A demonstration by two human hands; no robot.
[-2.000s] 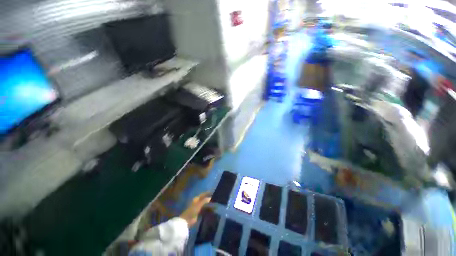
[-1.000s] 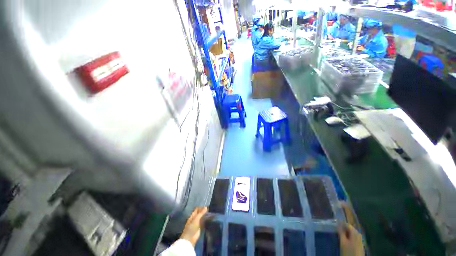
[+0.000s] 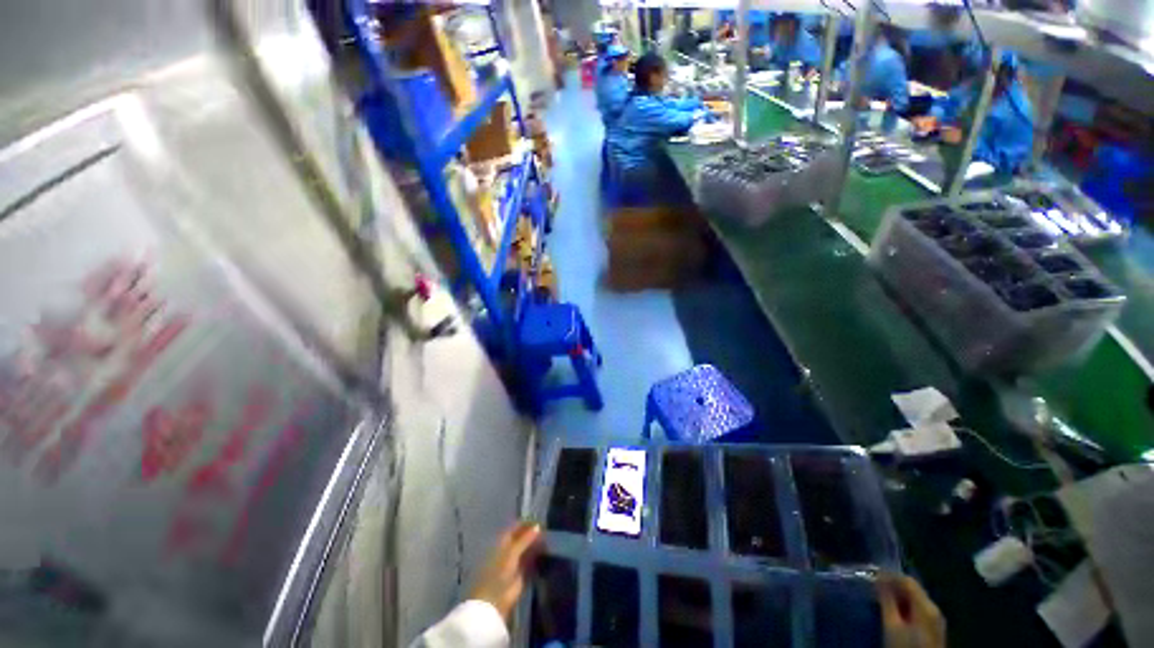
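A clear blister tray (image 3: 714,561) with two rows of dark smartphones is held level at the bottom centre. One phone (image 3: 621,491) in the far row, second from the left, has a lit white screen with a dark picture. My left hand (image 3: 509,570) grips the tray's left edge. My right hand (image 3: 909,615) grips its right edge and is partly cut off by the picture's bottom. The tray's near edge is out of the picture.
A green-matted bench (image 3: 791,285) runs along the right with stacked trays of phones (image 3: 1000,272), cables and white devices. Blue stools (image 3: 700,404), a brown box (image 3: 654,248) and a blue shelf rack (image 3: 437,152) stand ahead. People in blue smocks sit at the bench.
The view has turned from the monitor bench to the aisle and moved forward along it. The stool and stacked trays are nearer. Both hands now hold the tray; earlier only the left hand showed.
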